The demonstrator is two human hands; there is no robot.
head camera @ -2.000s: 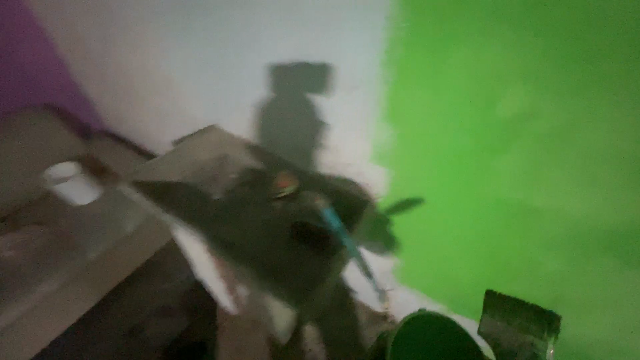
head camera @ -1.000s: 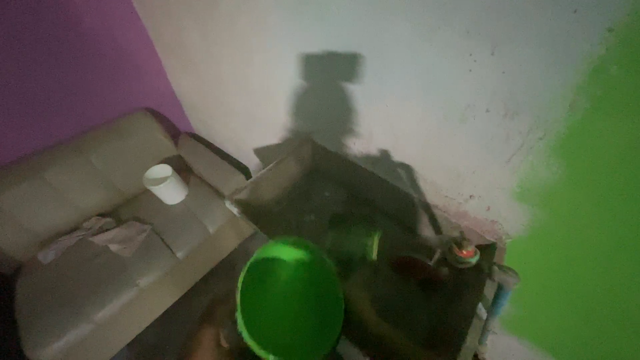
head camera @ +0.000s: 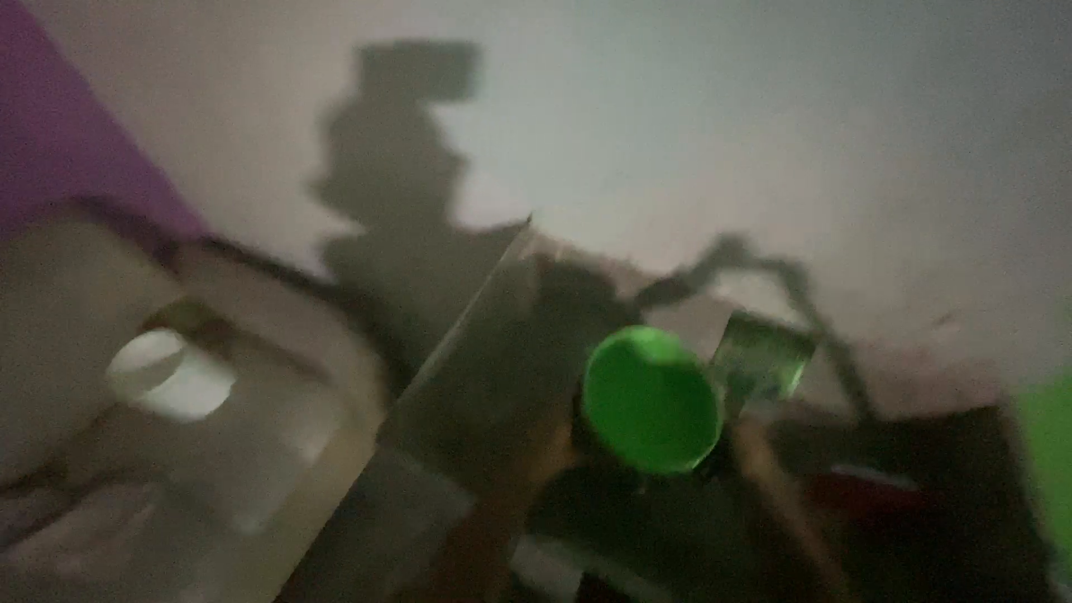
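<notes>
The picture is blurred and dim. Near the middle, my left hand (head camera: 563, 441) holds a round container (head camera: 651, 406) whose inside is coated bright green; most of its fingers are hidden in shadow. My right hand (head camera: 744, 425) is just right of the container, gripping a wide paintbrush (head camera: 764, 356). The brush head points up, with green on it, close beside the container's rim. Behind them rises a pale wall (head camera: 670, 126), and part of a green painted area (head camera: 1047, 469) shows at the right edge.
A light sofa (head camera: 251, 435) stands at the left, with a white cup-like container (head camera: 172, 374) and a cloth (head camera: 84, 532) on it. A dark piece of furniture (head camera: 477, 335) stands below the wall, and a red object (head camera: 871, 490) lies at lower right. A purple wall (head camera: 67, 126) is far left.
The green container has moved up and right in the view since one second ago. The brush is beside it now; two seconds ago it was against the green wall area. The view has swung considerably.
</notes>
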